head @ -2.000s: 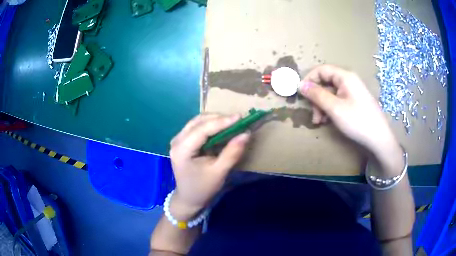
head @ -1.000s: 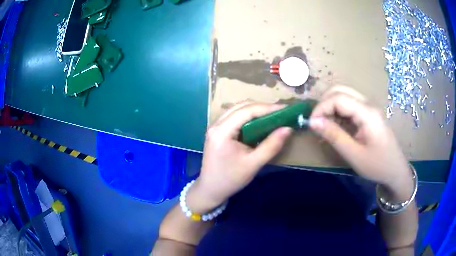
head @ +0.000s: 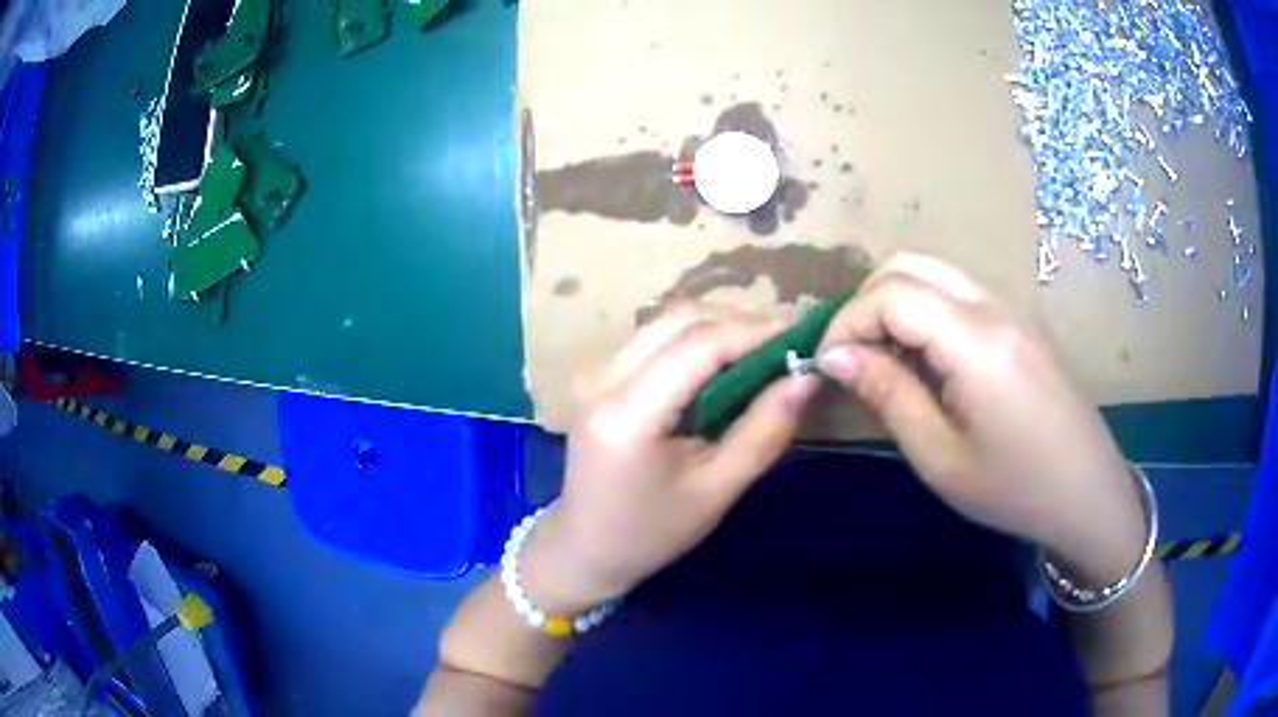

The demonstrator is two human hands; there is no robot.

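My left hand (head: 673,427) holds a green plastic housing (head: 764,367), tilted up to the right, near the front edge of the cardboard. My right hand (head: 953,385) pinches a small silver-white pin (head: 800,364) between thumb and finger, at the housing's near side by my left thumb. My fingers hide part of the housing, and I cannot tell whether the pin is seated in it. A round white pot (head: 736,172) with a red bit on its left side stands on the brown-stained cardboard (head: 897,84) beyond my hands.
A big loose pile of pins (head: 1107,126) lies on the cardboard at the right. Loose green housings (head: 215,255) and a smartphone (head: 189,119) lie at the left of the green bench (head: 393,238), beside small white pieces. A blue stool (head: 393,483) is below the bench edge.
My right hand has come from the white pot to the housing with a pin. My left hand has turned the housing and moved right. The view has shifted slightly.
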